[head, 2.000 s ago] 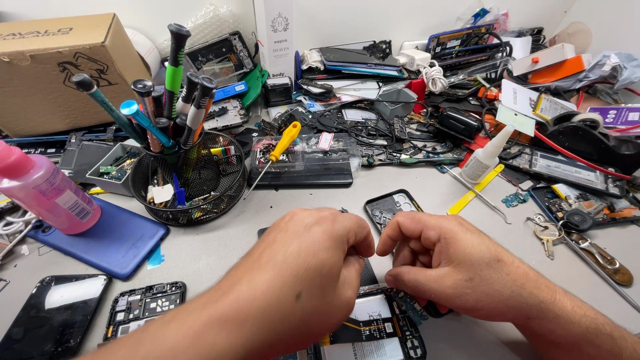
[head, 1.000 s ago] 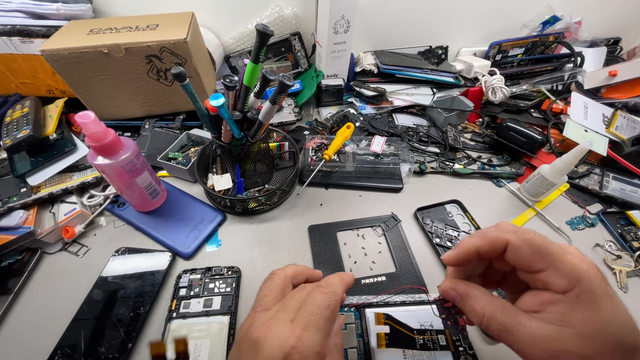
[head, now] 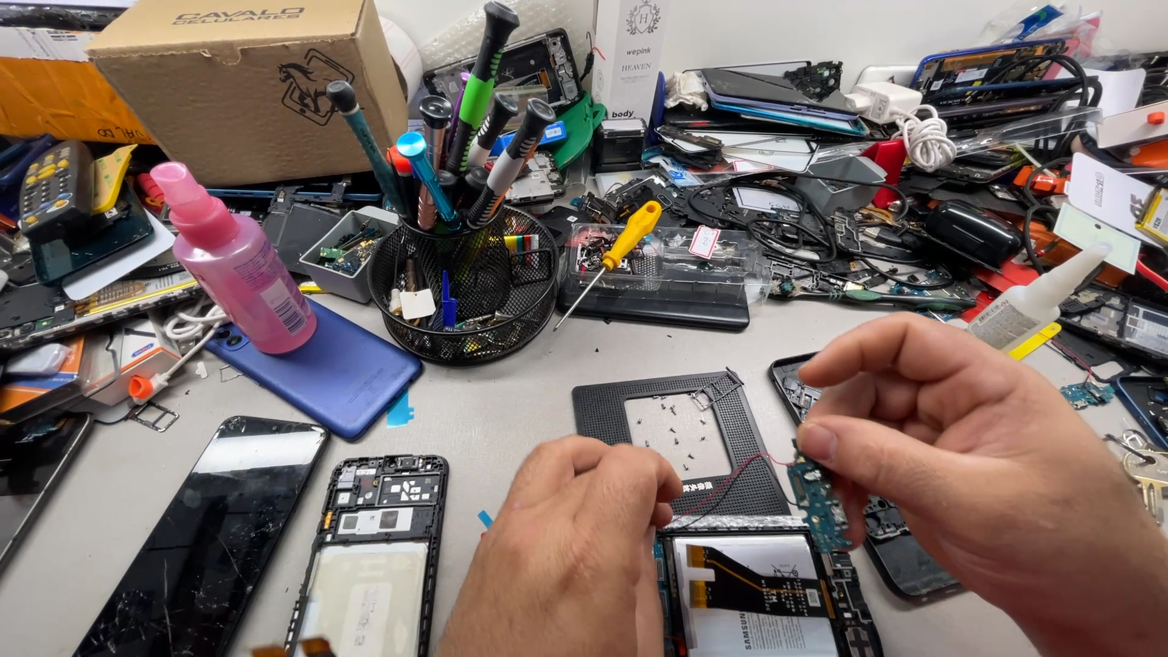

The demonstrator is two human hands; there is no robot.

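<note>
My right hand (head: 912, 465) pinches a small blue-green circuit board (head: 819, 502) between thumb and fingers, above the lower right part of an opened phone (head: 757, 593). Thin red and black wires (head: 730, 484) run from the board toward my left hand (head: 584, 538). That hand is over the phone's left side, fingers curled; whether its fingertips hold anything is hidden. The phone shows a Samsung battery with a black and orange flex cable across it. Behind it lies a black magnetic screw mat (head: 598, 401) with small screws in its middle.
A mesh tool holder (head: 465, 319), a yellow screwdriver (head: 630, 237) and a pink spray bottle (head: 246, 265) on a blue phone (head: 365, 383) stand behind. At left lie a cracked phone (head: 210, 529) and an opened one (head: 374, 566). A black phone cover (head: 912, 566) lies under my right hand.
The small board is now plainly visible in my right hand, raised off the phone with its wires stretched out. Two seconds ago both hands were close together over the phone.
</note>
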